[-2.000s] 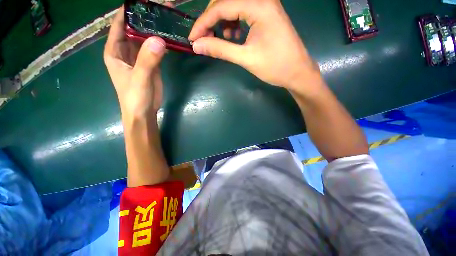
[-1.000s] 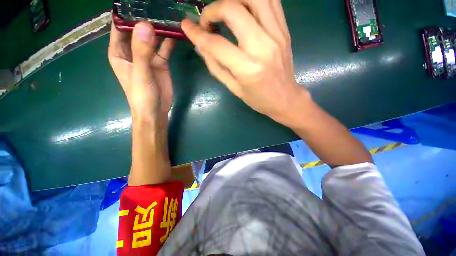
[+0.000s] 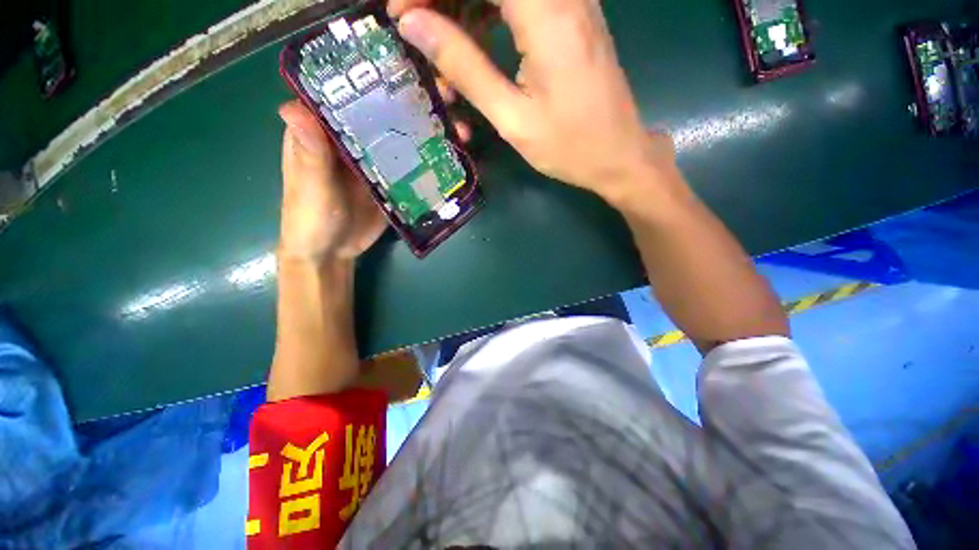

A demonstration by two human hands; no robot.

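Note:
An open-backed phone unit (image 3: 392, 140) with a dark red frame lies tilted in my left hand (image 3: 322, 193), its open side facing me. A grey-silver shield plate (image 3: 392, 131) covers the middle of the green board, with small silver squares near the upper end and a white spot at the lower end. My left thumb is on its left edge and fingertips show at its right edge. My right hand (image 3: 537, 97) is at the unit's upper right corner, thumb by the corner; its other fingers are cut off by the top edge, so its grip is unclear.
One open phone unit (image 3: 775, 38) lies on the green bench (image 3: 558, 242) at the upper right. More units (image 3: 936, 81) stand in a row at far right. Beyond the pale worn rail (image 3: 140, 97), another unit (image 3: 49, 56) lies at upper left. A person's blue sleeve (image 3: 32, 376) is at left.
The unit has turned from nearly edge-on and sideways to upright with its open side showing, and sits lower. My right hand has moved up to its top corner.

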